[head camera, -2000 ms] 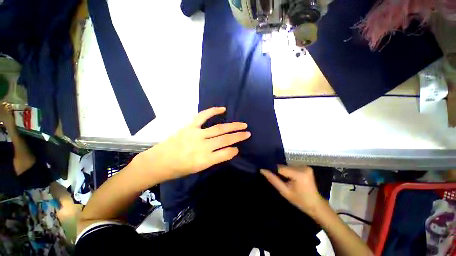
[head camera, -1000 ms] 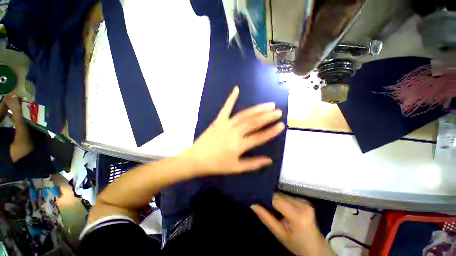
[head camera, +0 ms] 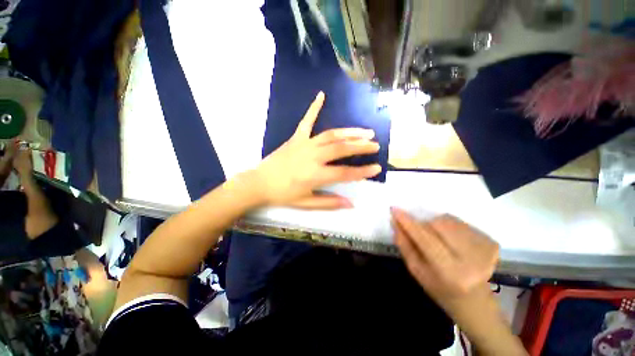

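Observation:
A navy fabric panel lies on the white table, its right edge under the lit needle area of the sewing machine. Its lower end lies on the table under my left hand. My left hand rests flat on it, fingers spread, thumb side toward the table's front edge. My right hand is at the table's front edge, right of and below the panel's end, fingers curled together and slightly blurred; no fabric shows in it. The needle is lost in glare.
A long navy strip lies left of the panel. Another navy piece lies right, with pink threads and a white label. Dark garments hang at the left edge. A red basket stands lower right. Another person's arm shows left.
The panel's lower end has moved up from over the front edge onto the table, toward the machine. My left hand has moved with it. My right hand has moved up and right, off the fabric.

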